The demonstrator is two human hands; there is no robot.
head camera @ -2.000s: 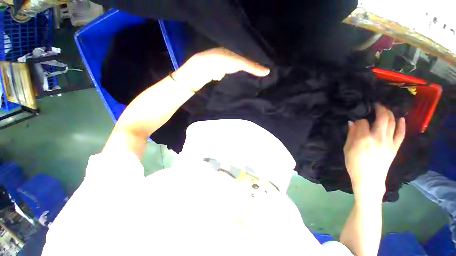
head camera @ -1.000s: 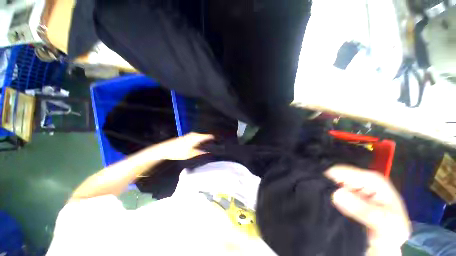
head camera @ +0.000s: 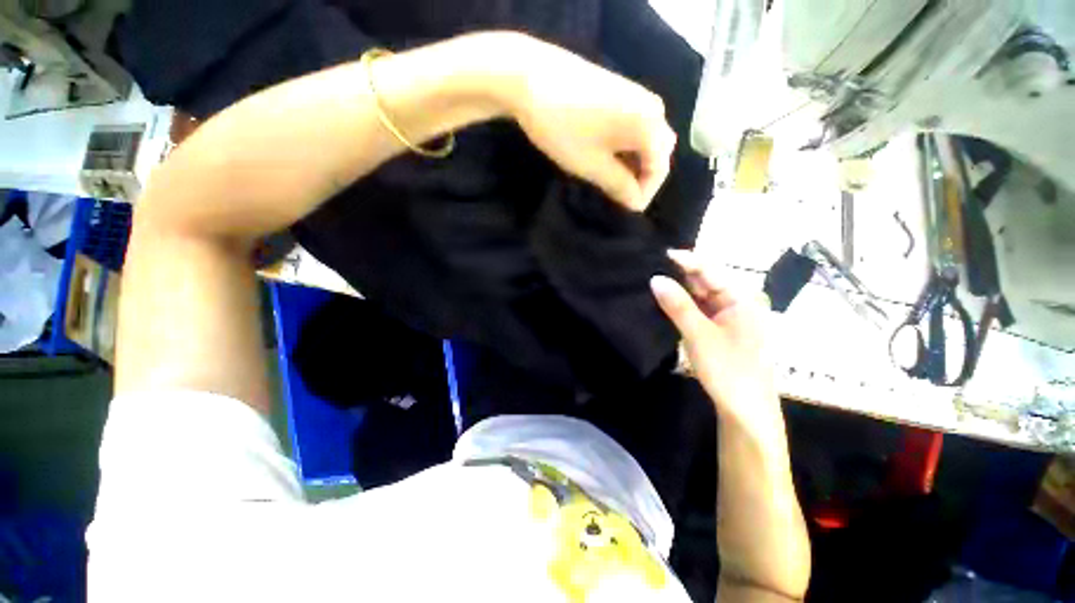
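A large black garment body point(head camera: 436, 218) covers the table's left part and hangs over its front edge towards the lap. A smaller black cloth piece point(head camera: 601, 283) lies over it between my hands. My left hand point(head camera: 607, 136) is closed on the black cloth at its upper end, fingers curled and partly hidden. My right hand point(head camera: 719, 324) pinches the right edge of the black cloth between thumb and fingers. The pale sewing machine head point(head camera: 908, 59) is at the upper right. Its needle area cannot be made out clearly.
Dark-handled scissors point(head camera: 940, 336), thread snips point(head camera: 843, 280) and a small black scrap point(head camera: 787, 278) lie on the white table point(head camera: 825, 365) at right. A blue bin point(head camera: 287, 389) with black cloth stands below left. A red crate point(head camera: 917, 457) is below right.
The view has shifted up towards the table and machine. My right hand has come from the lower right to the table edge with black cloth. My left hand has moved up and closed on cloth.
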